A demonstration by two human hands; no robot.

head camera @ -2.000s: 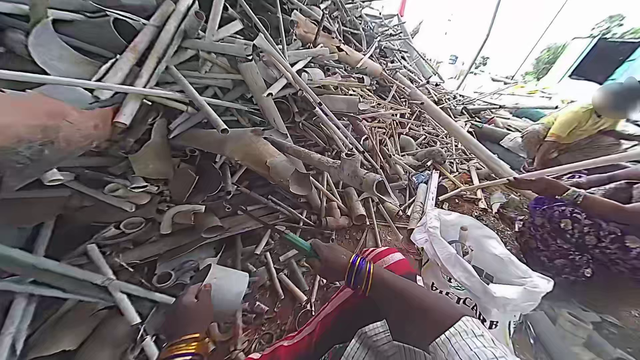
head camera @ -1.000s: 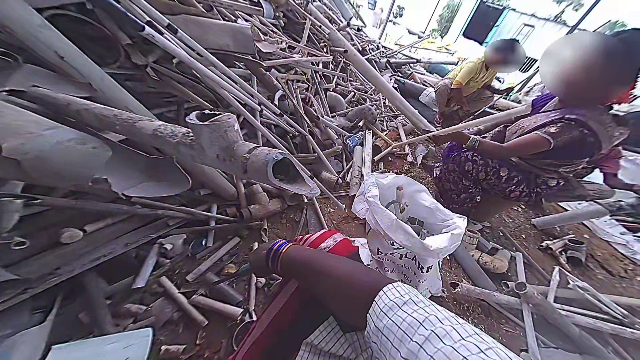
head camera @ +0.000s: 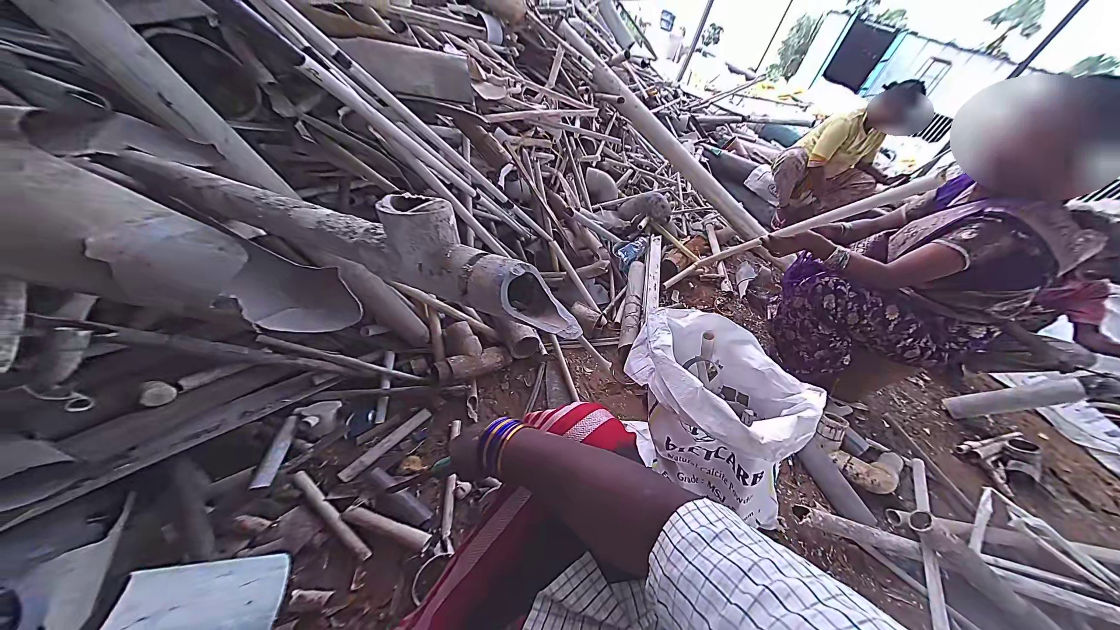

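Observation:
My right hand (head camera: 468,452), with bangles at the wrist, is low in the middle, beside a knee in red cloth. Its fingers are closed on a green-handled tool (head camera: 441,465), of which only a small part shows. My left hand is out of view. A pale flat plastic piece (head camera: 206,593) lies at the lower left. Short lengths of plastic pipe (head camera: 331,516) lie on the soil near my right hand. A white woven sack (head camera: 726,394), its mouth open and pipe pieces inside, stands to the right of my knee.
A large heap of scrap pipes (head camera: 525,114) rises ahead, with a broken pipe tee (head camera: 420,232) jutting out. At the right a seated person (head camera: 927,262) holds a long pipe (head camera: 840,214). Another person (head camera: 827,157) crouches behind. More pipes (head camera: 927,534) lie at the lower right.
My left hand, which held a pale pipe piece two seconds ago, has left the view. The green tool shows far less than it did then. The view has swung right.

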